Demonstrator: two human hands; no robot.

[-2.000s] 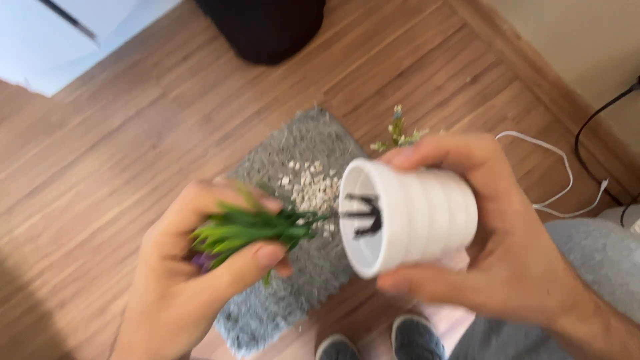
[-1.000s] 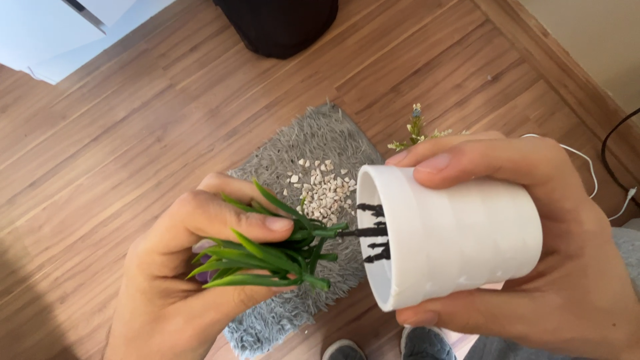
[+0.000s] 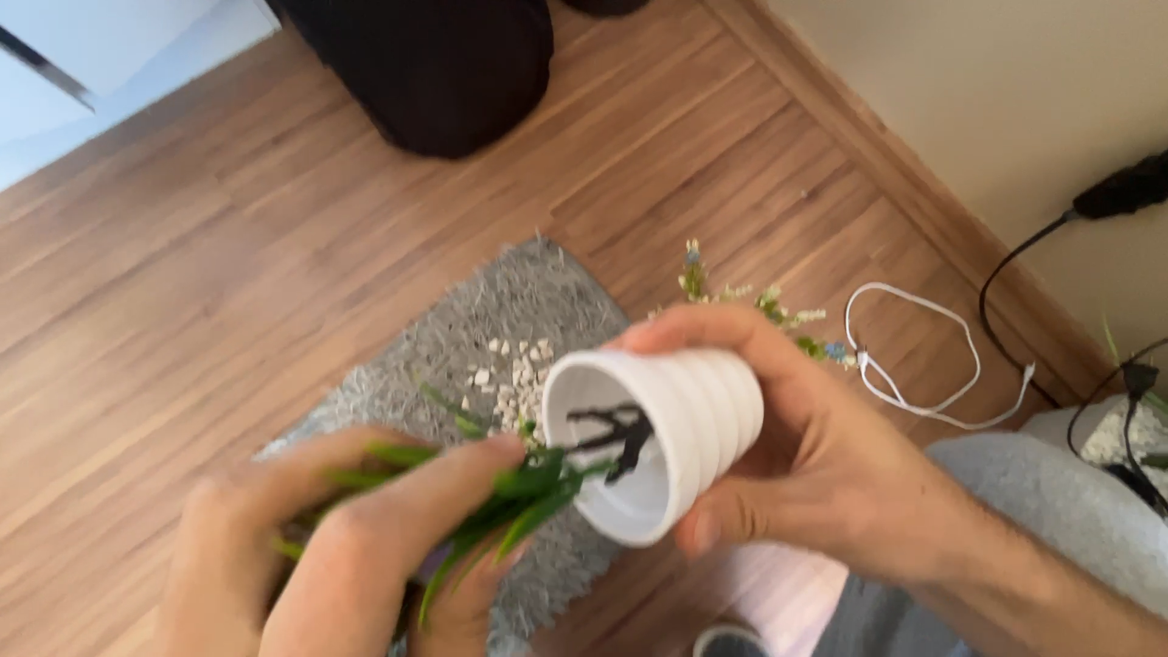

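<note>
My left hand (image 3: pixel 365 538), blurred at the lower left, grips an artificial plant (image 3: pixel 534 484) with long green leaves and a bit of purple. Its dark branched stem lies inside the mouth of a white ribbed pot (image 3: pixel 716 415). The pot is tipped on its side, its opening facing left, and my right hand (image 3: pixel 803 456) is wrapped around it from the right. Beneath them, small pale stones (image 3: pixel 520 374) lie in a pile on a grey shaggy mat (image 3: pixel 484 310), partly hidden by the pot and plant.
Artificial flower sprigs (image 3: pixel 693 274) lie on the wood floor beyond the pot. A white cable (image 3: pixel 972 338) and a black cable (image 3: pixel 990 274) run near the wall at right. A black rounded object (image 3: pixel 447 73) stands at the top, and a shoe (image 3: pixel 730 641) shows at the bottom edge.
Compared with one second ago, the stem sits deeper in the pot, and the pot's mouth is turned more toward the camera. Both hands keep their holds. The view has shifted.
</note>
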